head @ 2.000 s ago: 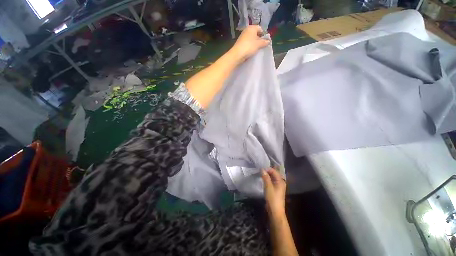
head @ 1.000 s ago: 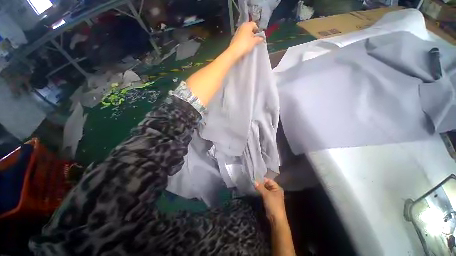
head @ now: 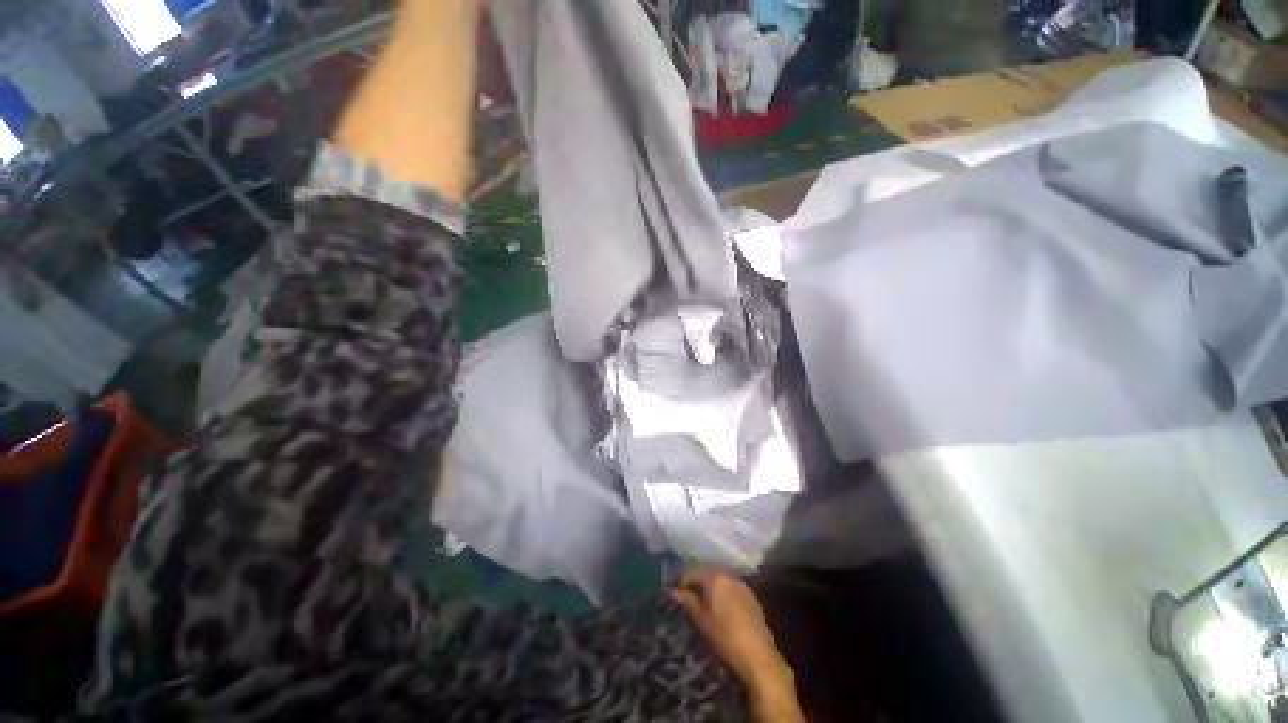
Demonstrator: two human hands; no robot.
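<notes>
A grey cloth piece (head: 600, 170) hangs from the top edge of the picture beside my raised left forearm; my left hand is cut off by that edge. Its lower end reaches a crumpled stack of grey and bright white pieces (head: 699, 424) in front of my lap. Another grey piece (head: 516, 438) hangs to the left of the stack. My right hand (head: 728, 617) is low in the picture, just below the stack, with its fingers curled near my dark patterned sleeve. Whether it holds anything cannot be told.
A wide grey panel (head: 975, 311) lies folded at its far right on the white-covered table (head: 1045, 523). Cardboard (head: 989, 102) lies behind. The lit sewing machine part (head: 1250, 636) is at the lower right. An orange crate (head: 106, 494) stands left on the green floor.
My left arm has swung up and left, lifting the grey cloth away and uncovering white pieces in the stack. My right hand has come off the cloth's lower edge and moved down.
</notes>
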